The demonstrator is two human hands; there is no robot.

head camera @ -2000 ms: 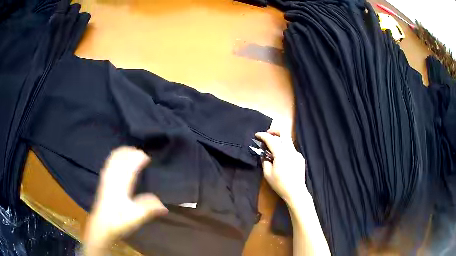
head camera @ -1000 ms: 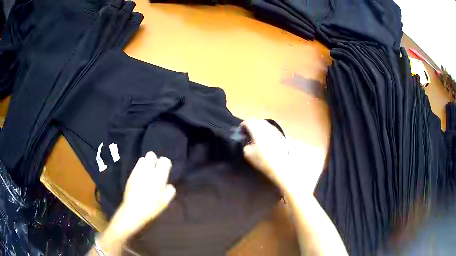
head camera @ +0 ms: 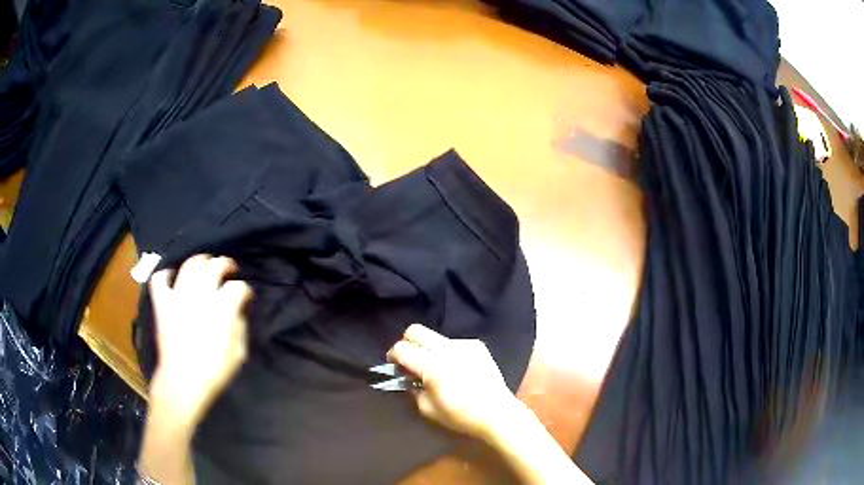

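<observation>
Black trousers lie bunched on the orange-brown tabletop in front of me, with one stitched end pointing up and right. A small white label shows at their left edge. My left hand is on the cloth beside the label, fingers bent down onto it; the fingertips are partly hidden. My right hand holds thread snips over the middle of the cloth, their two silvery blades apart and pointing left.
A long rippled pile of black trousers lies at the right, with more black cloth at the far right. Another black stack is at the left. Shiny plastic over black is lower left. The tabletop shows beyond the trousers.
The trousers have been shifted and turned, so a stitched end now points up. My left hand has moved left to the label. My right hand has moved down and towards me with the snips.
</observation>
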